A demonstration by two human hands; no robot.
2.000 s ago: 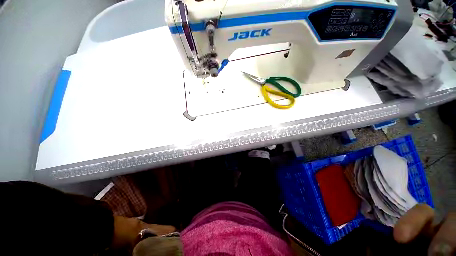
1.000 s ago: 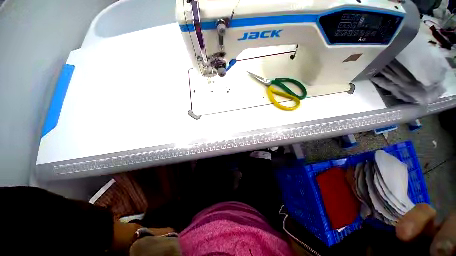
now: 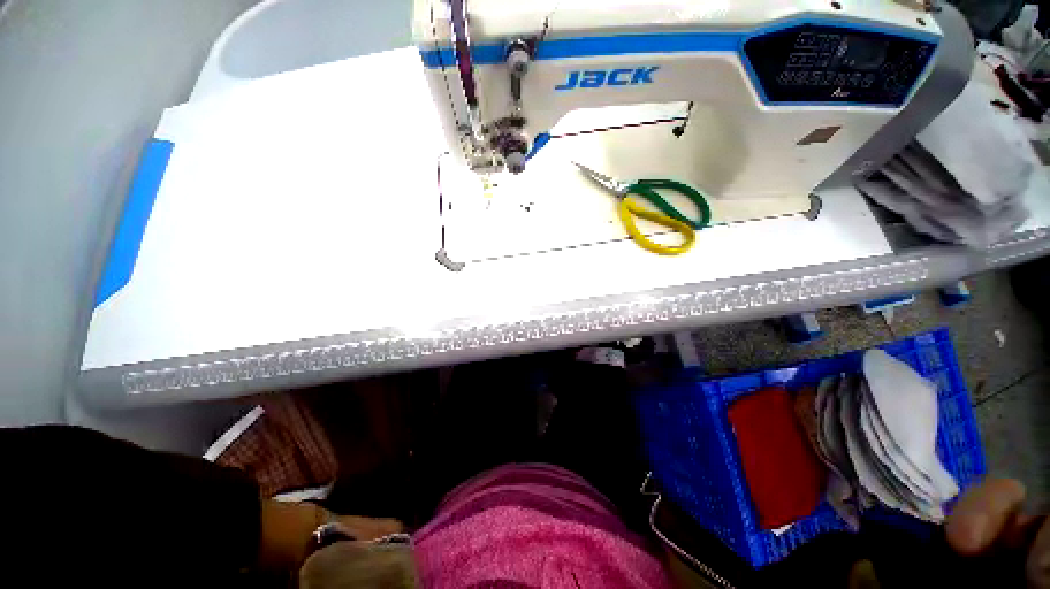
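My left hand [image 3: 364, 527] is low at the picture's bottom, with a band at the wrist; its fingers are mostly hidden, with a tan thing [image 3: 363, 566] just below. My right hand [image 3: 993, 520] is cut off at the lower right; a few blurred fingers show beside the crate, and I cannot tell if it holds anything. Reddish-brown checked cloth [image 3: 282, 446] lies below the table edge at the left, above my left forearm. Snips [image 3: 656, 213] with green and yellow loops lie on the bed of the white sewing machine [image 3: 691, 86], points toward the needle area.
The white table [image 3: 276, 265] has a ruler-marked front edge. A grey-white stack [image 3: 961, 173] lies right of the machine. The blue crate [image 3: 682, 460] on the floor holds a red piece [image 3: 777, 454] and pale stacked pieces [image 3: 898, 431]. Pink cloth [image 3: 541, 529] covers my lap.
The machine and snips show slightly farther right in the picture as the view shifts. My right hand shows a little farther right and lower. My left hand stays nearly in place.
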